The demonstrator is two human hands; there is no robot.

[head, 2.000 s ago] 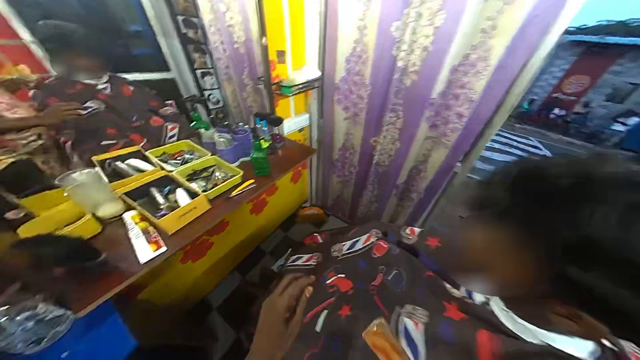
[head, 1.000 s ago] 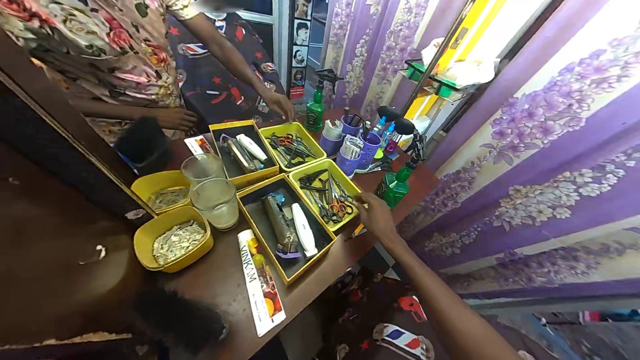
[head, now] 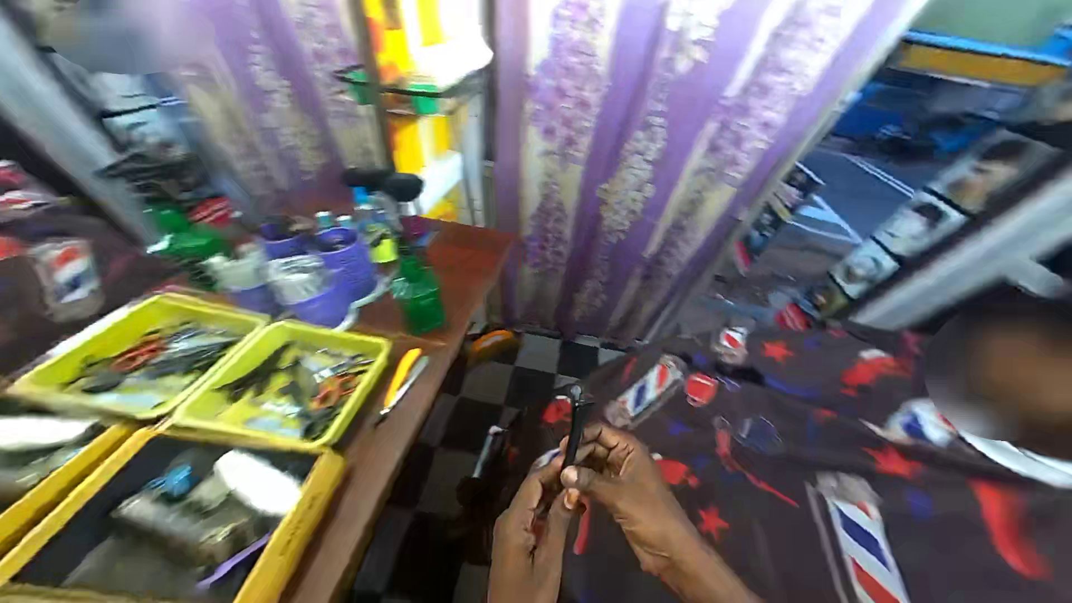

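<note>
Both my hands meet over the lap of a seated person in a dark barber's cape (head: 754, 486). Between them stands a slim black tool (head: 574, 427) with a small metallic tip, perhaps a folding razor; blur hides its exact kind. The fingers of my left hand (head: 536, 511) pinch its lower end, and my right hand (head: 628, 481) grips it from the right, thumb against it. To the left, on the wooden counter, a yellow-handled cutting tool (head: 404, 378) lies beside the yellow basket (head: 375, 377) of scissors and clips.
Left on the counter are a second yellow basket (head: 50, 360), a yellow tray (head: 322, 494) with clippers, purple cups (head: 347, 260) and a green spray bottle (head: 419, 293). A floral curtain (head: 620, 167) hangs behind. The seated person's head (head: 1005, 377) is at right.
The hand that reached to the yellow basket a second ago has come away from it. Both hands now hold the black tool over the cape. The view has swung right.
</note>
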